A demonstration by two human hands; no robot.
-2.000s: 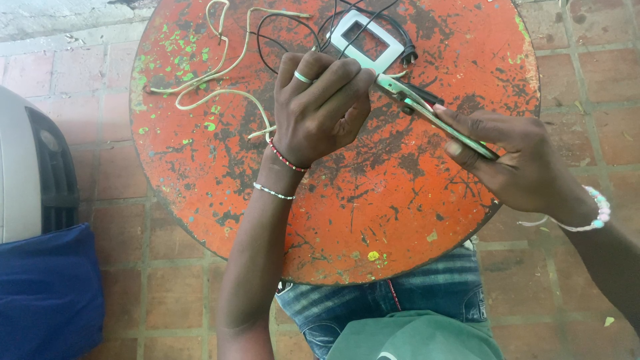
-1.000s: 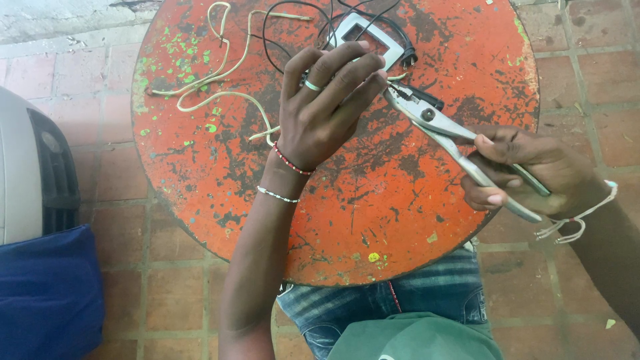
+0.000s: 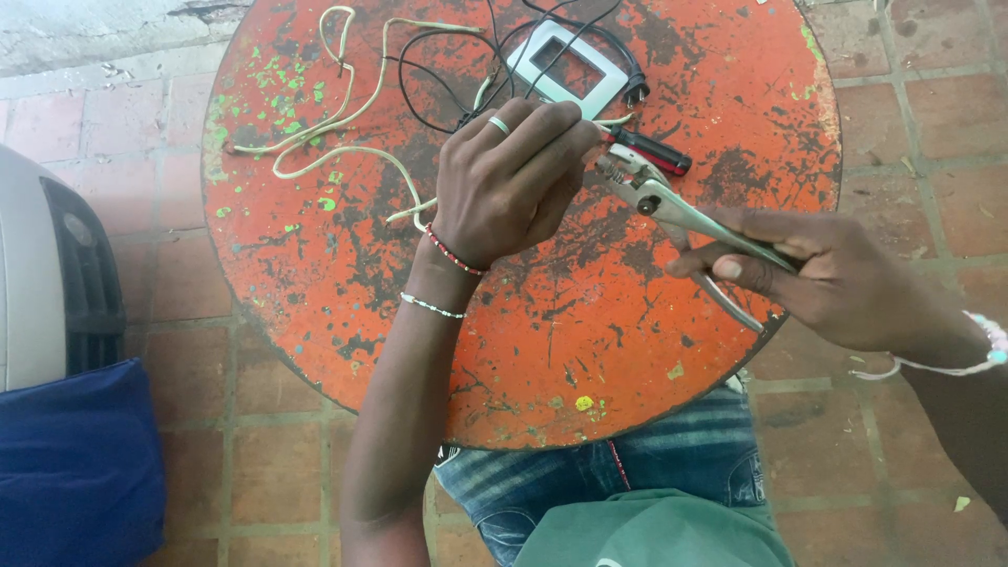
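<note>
My right hand (image 3: pixel 795 268) grips the handles of metal slip-joint pliers (image 3: pixel 661 206), whose jaws touch or nearly touch the fingertips of my left hand (image 3: pixel 516 173). My left fingers are curled closed above the table; a pale cable (image 3: pixel 378 151) runs to the underside of that hand, and whatever they pinch is mostly hidden. Just beyond the plier jaws lies a screwdriver with a black and red handle (image 3: pixel 652 151). A white rectangular frame (image 3: pixel 610 94), like a wall-plate cover, lies past my left knuckles, with a thin black cable (image 3: pixel 403 75) across and beside it.
The round table (image 3: pixel 520 378) has worn orange paint. A black plug (image 3: pixel 635 93) lies at the frame's right corner. On the left stand a pale vehicle-like body with a dark grille (image 3: pixel 87 268) and a blue cloth (image 3: pixel 79 465). Brick-coloured floor tiles (image 3: pixel 276 386) surround the table.
Two seconds ago the plier handles were close together; they are now spread. My right hand has shifted its hold on them, and my left hand remains near the frame.
</note>
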